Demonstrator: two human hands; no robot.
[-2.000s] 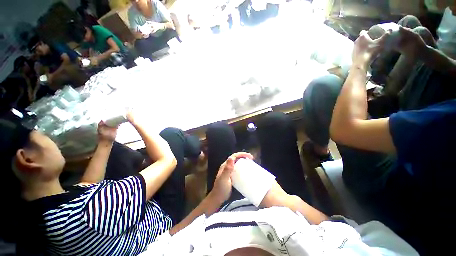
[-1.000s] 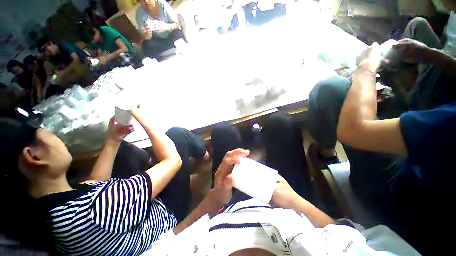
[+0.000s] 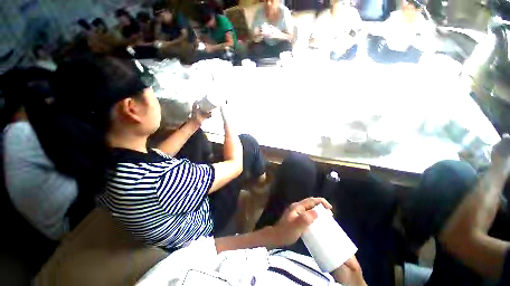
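Observation:
A white plastic housing (image 3: 329,239) is held over my lap, tilted, its smooth side facing up. My left hand (image 3: 302,219) is closed around its upper left end, with fingers over the top edge. My right hand (image 3: 349,271) is at its lower right end, mostly hidden behind the housing, with only the wrist and part of the hand showing; its fingers cannot be seen.
The glare-washed table (image 3: 279,111) lies ahead, with greyish parts (image 3: 358,139) near its edge. A person in stripes (image 3: 162,184) sits close at left, a glossy bagged pile (image 3: 173,84) beyond. Another person's arm (image 3: 475,223) is at right. A bottle cap (image 3: 334,176) shows below the table edge.
The view has swung left, so the table and people sit farther right. The housing stays between my hands and is tilted more steeply. The neighbour in stripes still holds hands up near the table.

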